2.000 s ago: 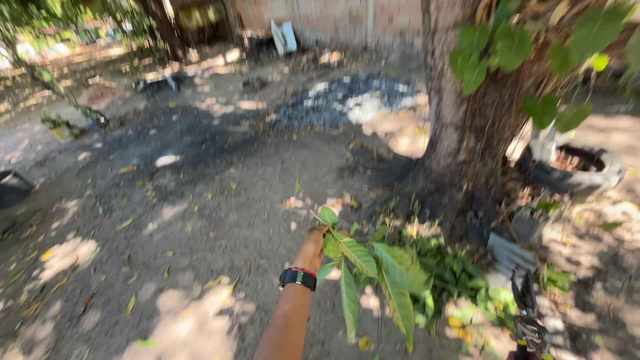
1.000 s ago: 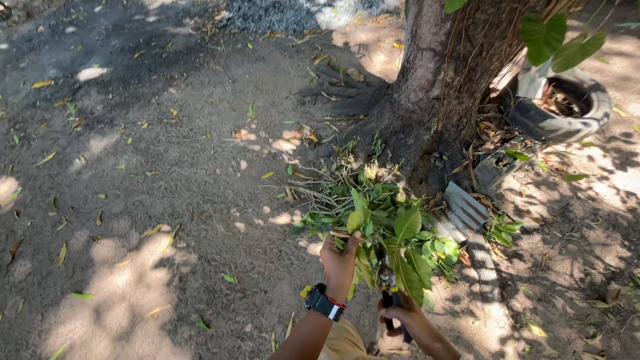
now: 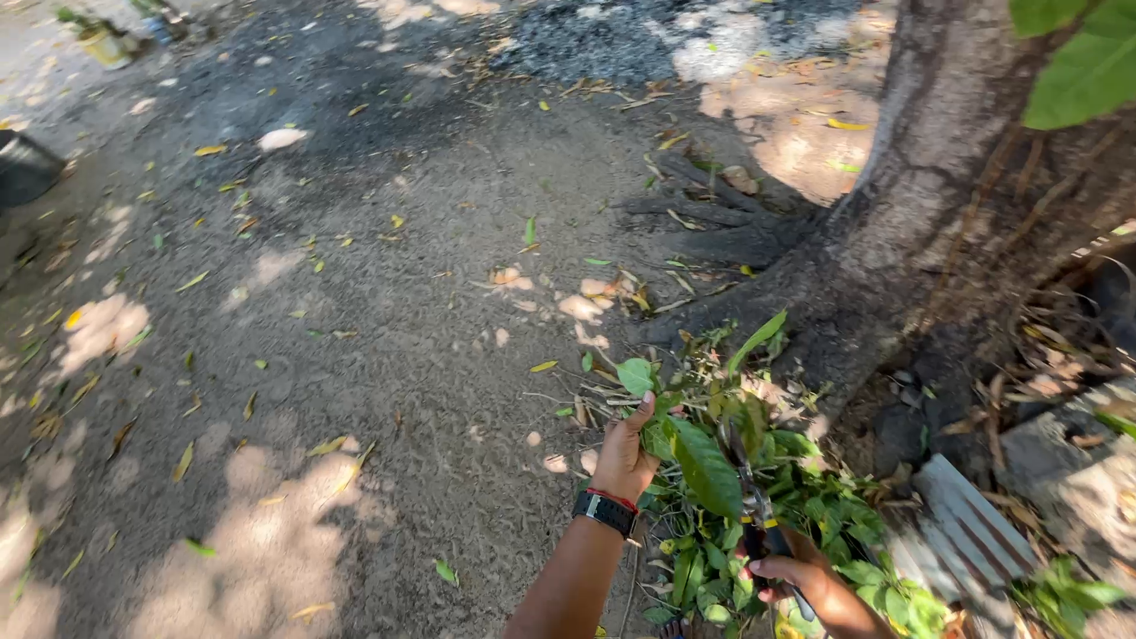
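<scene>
My left hand [image 3: 626, 453], with a black wristwatch and a red band at its wrist, holds a leafy green cutting [image 3: 706, 461] by its stem. My right hand [image 3: 794, 568] is closed around the dark handles of a pair of pruning shears [image 3: 753, 510]. The shears' metal blades point up beside the cutting's leaves; whether they touch the stem I cannot tell. Below both hands, a heap of cut leafy stems [image 3: 825, 506] lies on the ground against the tree's base.
A thick tree trunk [image 3: 958, 213] with spreading roots rises at the right. Near it lies a grey slotted piece [image 3: 972, 524]. A dark container [image 3: 25, 169] stands at the far left, and a yellowish plant pot [image 3: 106, 46] at the upper left. Fallen leaves dot the soil.
The view has swung. Two seconds ago my left hand held leaves while the shears were at the lower right; since one second ago both hands remain together at the foliage.
</scene>
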